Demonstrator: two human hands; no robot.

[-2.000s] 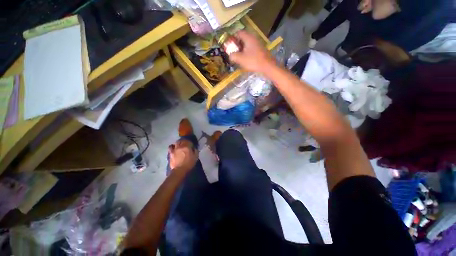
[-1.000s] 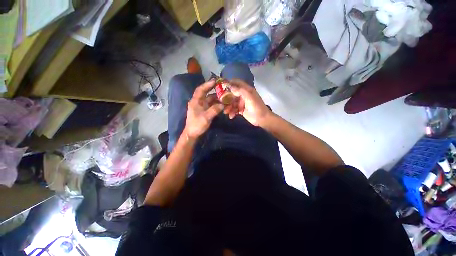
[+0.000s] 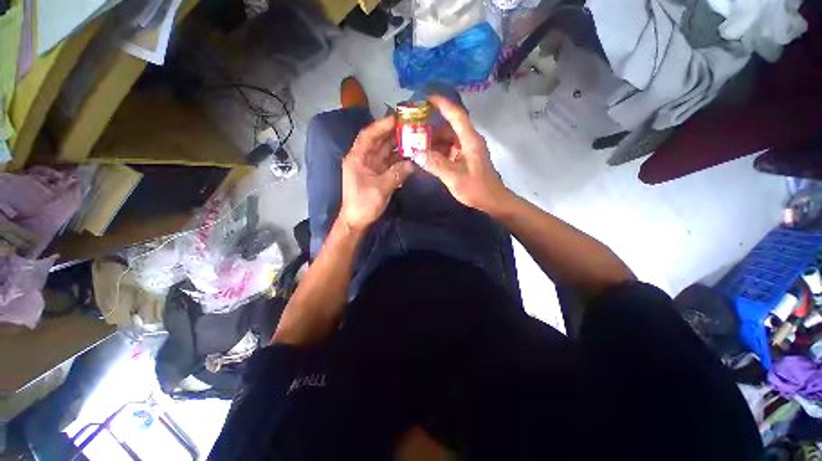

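A small balm jar (image 3: 414, 141) with a gold lid and a red-and-white label is held upright in the picture above my lap, lid towards the top. My left hand (image 3: 368, 178) has its fingertips on the jar's left side. My right hand (image 3: 462, 162) holds the jar from the right, with a finger near the lid and the thumb at the jar's lower part. The lid is on. The jar's back is hidden.
A blue plastic bag (image 3: 448, 61) lies on the floor ahead. Desk shelves (image 3: 149, 194) and cables are at the left, with plastic bags (image 3: 236, 275) below. Grey and white cloth (image 3: 662, 72) hangs at the upper right. A blue basket (image 3: 777, 270) of small items is far right.
One second ago the jar was tilted with its lid end less clear; now it is turned with the gold lid at the top. Earlier my right hand held it over the open drawer.
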